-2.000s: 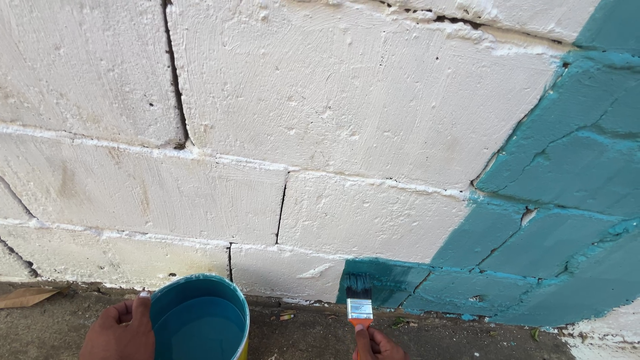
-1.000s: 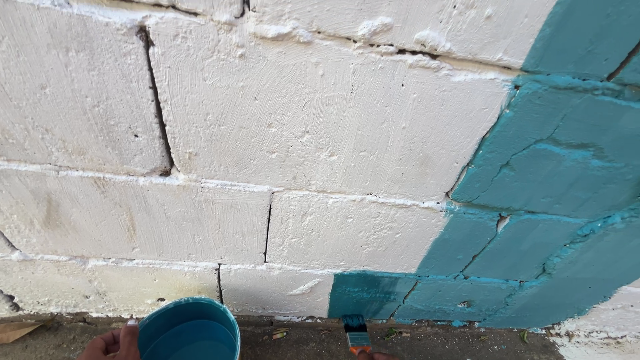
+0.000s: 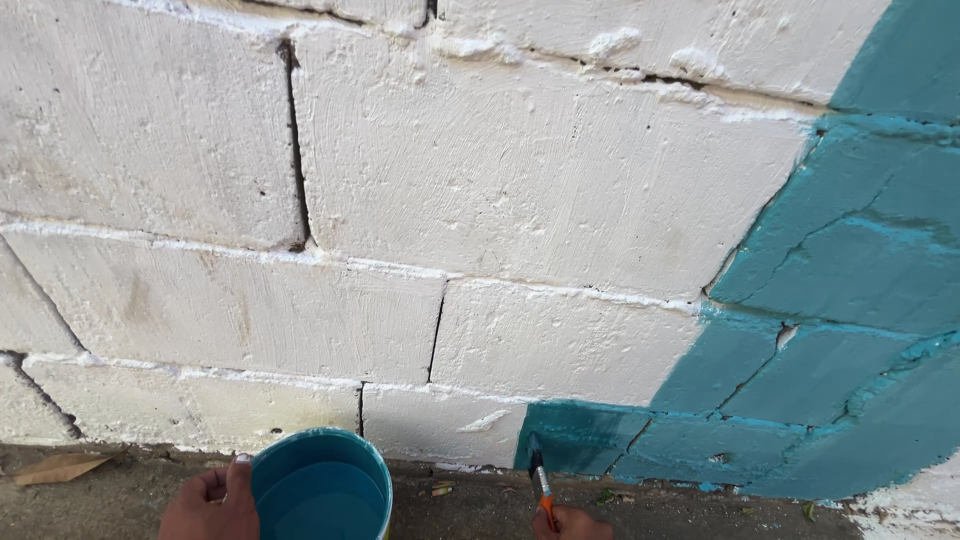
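My left hand (image 3: 214, 501) grips the rim of a bucket of teal paint (image 3: 322, 499) at the lower left, thumb at the rim. My right hand (image 3: 571, 523), at the bottom edge, holds a paintbrush (image 3: 545, 491) by its orange handle. The dark, paint-wet bristles touch the lowest course of the block wall, near the left edge of a darker, wet-looking teal patch (image 3: 581, 435). White-painted blocks (image 3: 525, 172) fill the left and middle of the view, and teal-painted blocks (image 3: 862, 255) the right.
A concrete ground strip (image 3: 450, 506) runs along the wall's foot, with a dry brown leaf (image 3: 60, 468) left of the bucket and small debris between bucket and brush. Dark gaps run between several blocks. White paint (image 3: 919, 495) shows at the lower right corner.
The brush, earlier seen with its broad face showing, is now turned edge-on and tilted, its bristles up on the teal patch. The left hand remains at the bucket rim.
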